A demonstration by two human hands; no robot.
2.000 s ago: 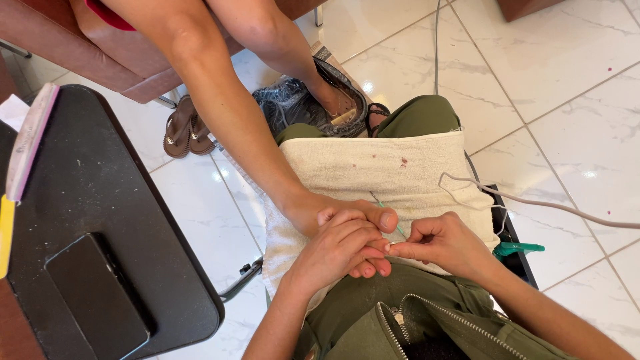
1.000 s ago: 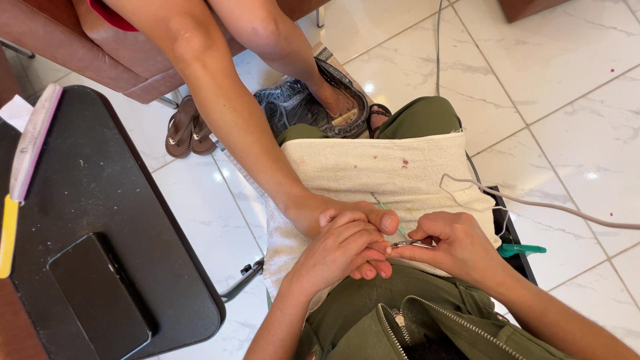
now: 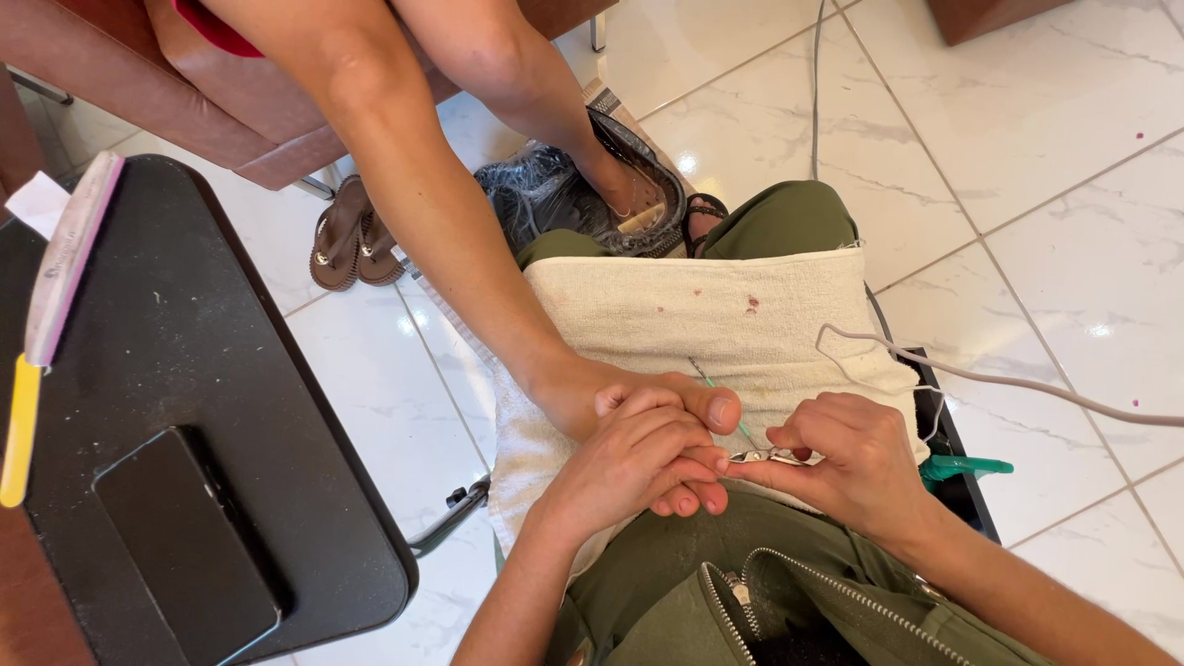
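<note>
Another person's bare foot (image 3: 592, 393) rests on a cream towel (image 3: 795, 314) spread over my lap. My left hand (image 3: 634, 453) is wrapped over the front of this foot and holds its toes. Between the thumb and fingers of my right hand (image 3: 842, 453) is a small metal nail clipper (image 3: 763, 456), its tip at the nail of a toe beside the big toe. A thin tool with a green handle (image 3: 710, 381) lies on the towel behind the hands, partly hidden. The towel bears a few reddish spots.
At left, a black tabletop (image 3: 222, 370) holds a dark phone (image 3: 190, 546), a nail file (image 3: 74, 259) and a yellow stick (image 3: 20, 430). Brown flip-flops (image 3: 339, 236) lie on the floor. The person's other foot (image 3: 638, 199) is in a plastic-lined basin (image 3: 532, 199). A cable (image 3: 1017, 379) crosses at right.
The metal clipper shows plainly in my right hand in the last two frames; two seconds ago the hand was closed near the toes with little of it visible. My left hand has stayed on the foot.
</note>
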